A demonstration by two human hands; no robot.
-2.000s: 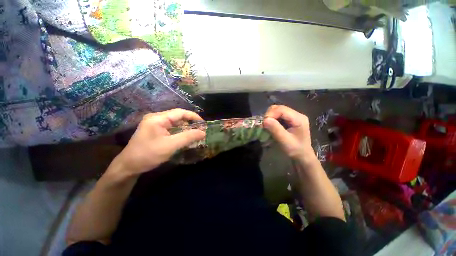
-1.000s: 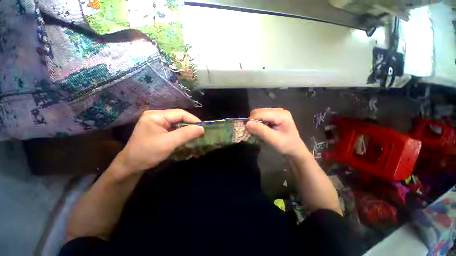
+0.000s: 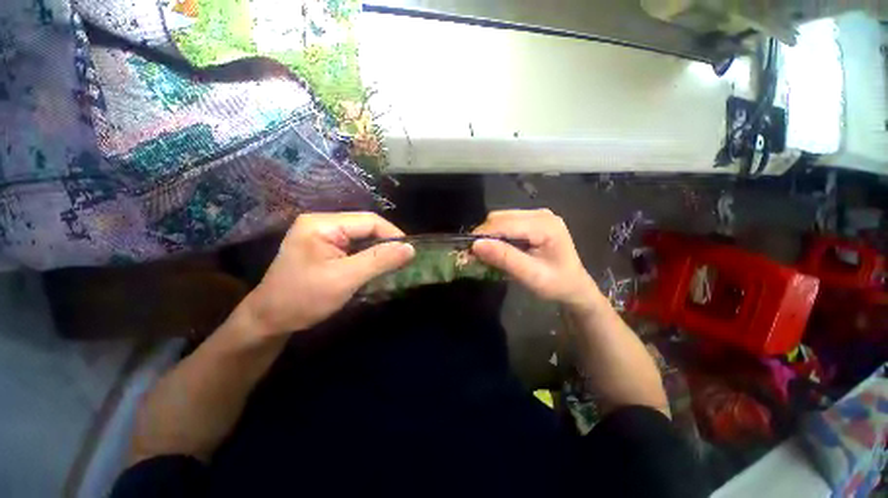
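A small green printed fabric strip is stretched between my two hands above my dark-clothed lap. Its upper edge shows as a thin dark line. My left hand pinches the left part of that edge between thumb and fingers. My right hand pinches it a short way to the right. The thumbs are close together, with a short stretch of the strip between them. The lower part of the strip is dim and partly hidden by the hands.
A large printed cloth, its pale lilac side mostly up, hangs over the table edge at left. The white machine table lies ahead, with a dark fitting at right. Red plastic stools and scraps are on the floor at right.
The hands have come closer together along the strip's edge; the right hand has moved left. Less of the strip's printed face shows than before. The large cloth has barely moved.
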